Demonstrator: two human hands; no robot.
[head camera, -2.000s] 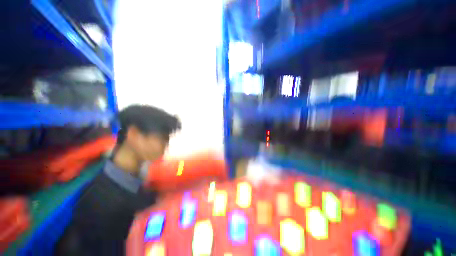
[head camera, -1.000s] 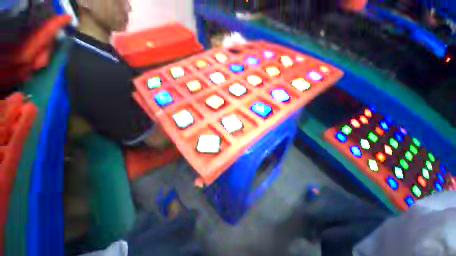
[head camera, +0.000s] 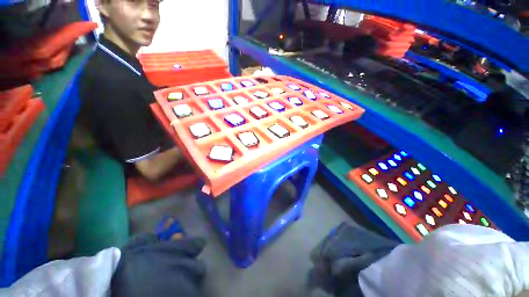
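Note:
An orange-red compartment tray (head camera: 264, 145) rests on a blue plastic stool (head camera: 246, 203) in front of me. Its square pockets hold several small watch bodies with lit faces, mostly white and some blue, such as the watch body (head camera: 221, 153) in the near corner pocket. Neither of my hands is in view. Only my light sleeves show, one at the lower left and one at the lower right, beside my knees in dark trousers.
A seated person in a black shirt (head camera: 116, 104) is at the left. A second loaded tray (head camera: 362, 188) lies low at the right. Orange-red trays (head camera: 184, 75) are stacked behind the stool tray. Blue racks with green shelves (head camera: 342, 87) stand on both sides.
The view has steadied and shifted slightly, so the main tray sits a little lower and further left. The seated person's face now turns towards me. More of the stool shows.

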